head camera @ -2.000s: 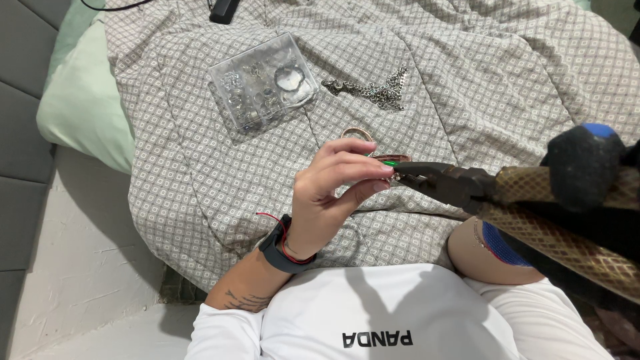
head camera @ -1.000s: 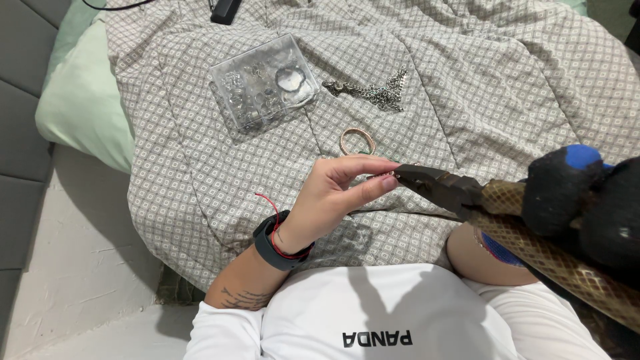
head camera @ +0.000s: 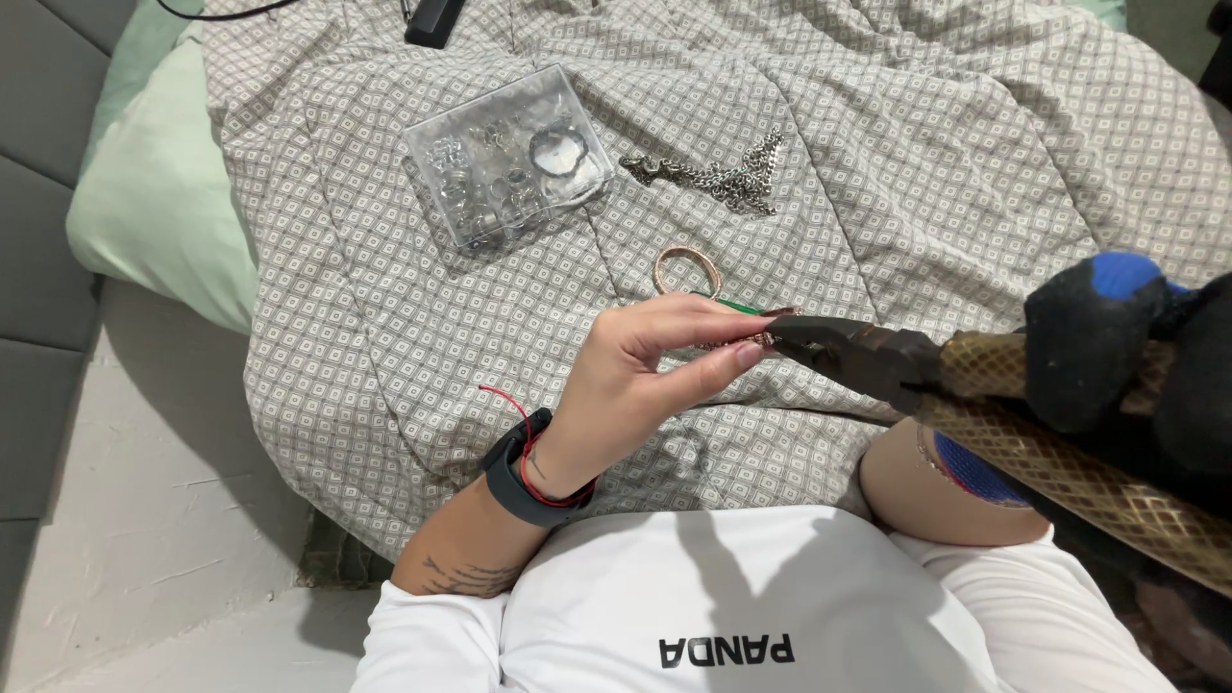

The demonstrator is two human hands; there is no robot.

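Observation:
My left hand (head camera: 640, 385), with a dark wristband and a red string at the wrist, pinches a small beaded piece (head camera: 760, 340) between thumb and index finger. A green strip (head camera: 727, 305) and a reddish-brown edge show just beyond the fingertips; most of the held piece is hidden. My right hand (head camera: 1107, 356), in a black and blue glove, grips pliers (head camera: 857, 356) with worn, yellowish patterned handles. Their dark jaws reach the left fingertips; whether they clamp the piece I cannot tell. Close above my left hand, a gold-coloured bangle (head camera: 656, 272) lies on the patterned bedspread.
A clear divided plastic box (head camera: 438, 207) of jewellery parts lies on the bedspread (head camera: 337, 385). Beside it is a heap of silver-coloured chain (head camera: 736, 183). A black object (head camera: 435, 21) and a cable (head camera: 221, 16) are at the top; a green pillow (head camera: 164, 212) is at left.
The fingers of my left hand have drawn in lower than two seconds ago, uncovering the bangle. The green strip, visible at first and out of sight one second ago, shows again.

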